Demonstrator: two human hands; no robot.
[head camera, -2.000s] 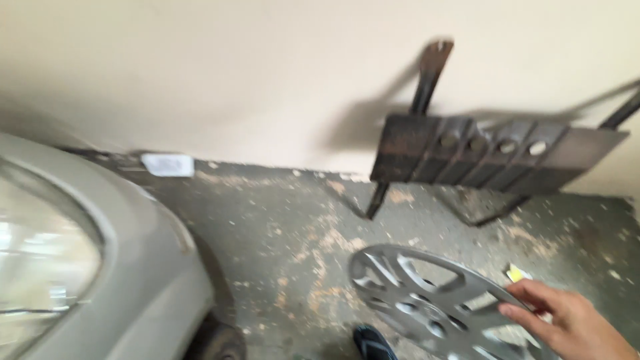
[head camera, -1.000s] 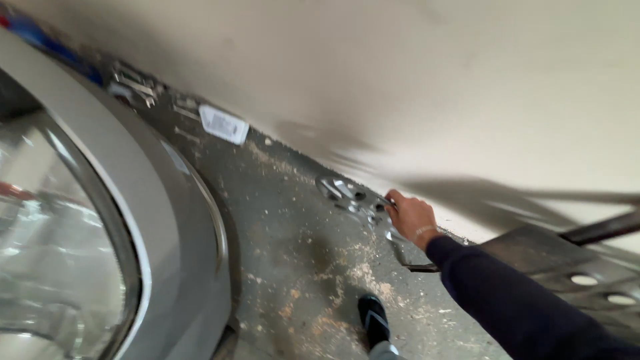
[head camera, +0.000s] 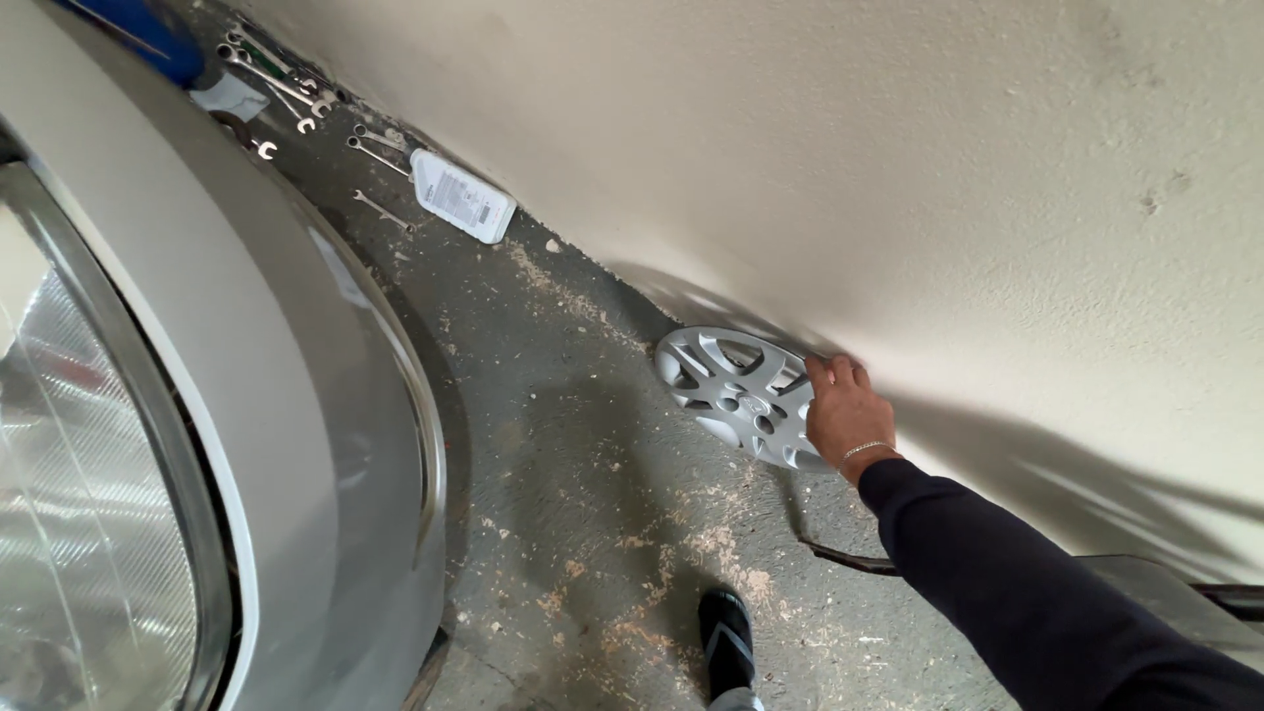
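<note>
My right hand (head camera: 849, 410), with a bracelet at the wrist and a dark sleeve above it, grips the upper right rim of a silver plastic wheel cover (head camera: 755, 403). Its spoked face is turned toward me, and its upper edge is close to the foot of the pale wall. Whether the cover touches the wall or rests on the floor, I cannot tell. My fingertips curl over the rim on the wall side. My left hand is out of view.
A car's front bumper (head camera: 326, 395) and headlight (head camera: 89, 474) fill the left. Along the wall lie several wrenches (head camera: 281, 84) and a white plastic bottle (head camera: 462, 196). A metal stand (head camera: 1155, 592) is partly behind my arm; my shod foot (head camera: 726, 642) is below.
The wheel cover, in my right hand, has moved from in front of the metal stand to beside the wall's foot. The view has turned, showing more of the wrenches.
</note>
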